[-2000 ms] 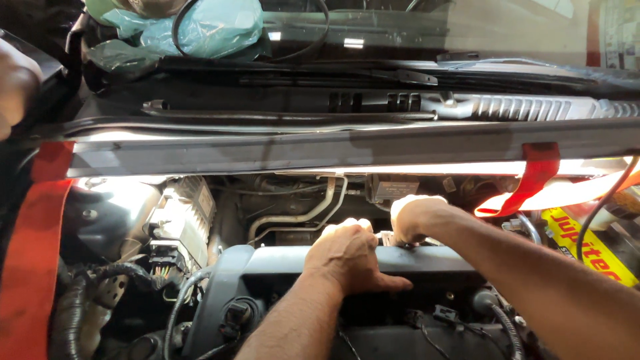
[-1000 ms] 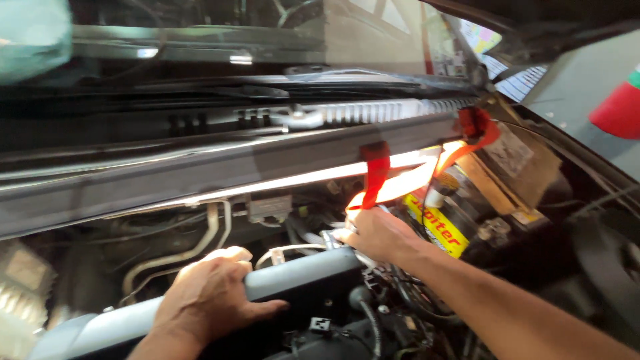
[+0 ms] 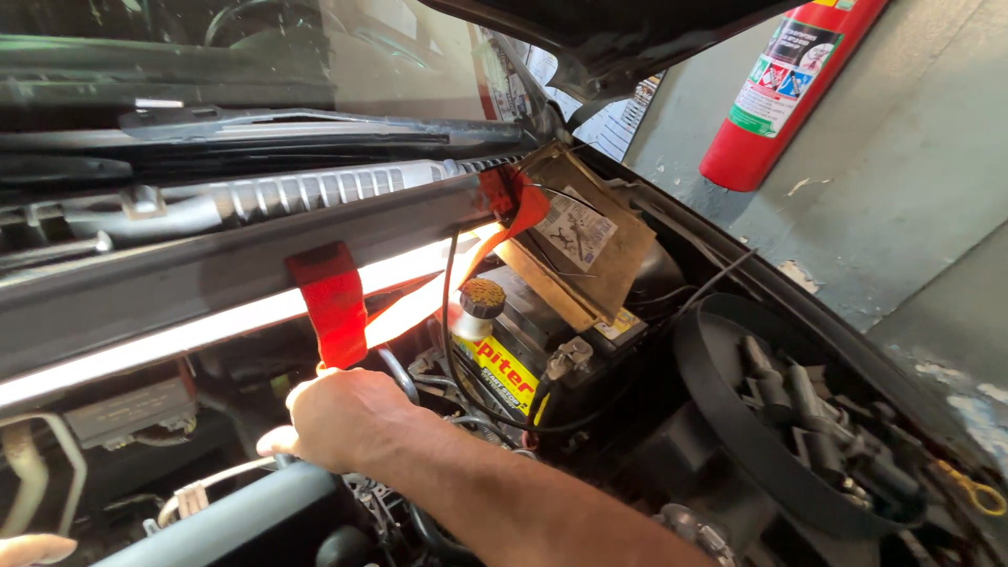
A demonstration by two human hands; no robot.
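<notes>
My right hand point(image 3: 346, 421) reaches into the engine bay behind the end of the engine cover point(image 3: 244, 512), just below a hanging red strap point(image 3: 335, 303). Its fingers are bent and partly hidden, so what they touch or hold cannot be told. Only a fingertip of my left hand point(image 3: 35, 549) shows at the lower left edge, left of the engine cover. A lit work lamp point(image 3: 157, 342) runs along the underside of the dark crossbar point(image 3: 157, 260). Right of my right hand sit a car battery point(image 3: 504, 370) with a yellow label and a reservoir with a dirty cap point(image 3: 482, 298).
A worn cardboard box point(image 3: 622, 244) lies on the battery. At the right, a round black tray point(image 3: 709, 394) holds several sockets or similar metal parts. A thin black cable point(image 3: 447, 315) loops over the battery. A fire extinguisher point(image 3: 768, 102) hangs by the wall. The raised hood point(image 3: 630, 39) is overhead.
The view has swung far to the right. My left hand, on the engine cover earlier, is now mostly out of view. My right hand has moved toward the battery side since the oldest frame.
</notes>
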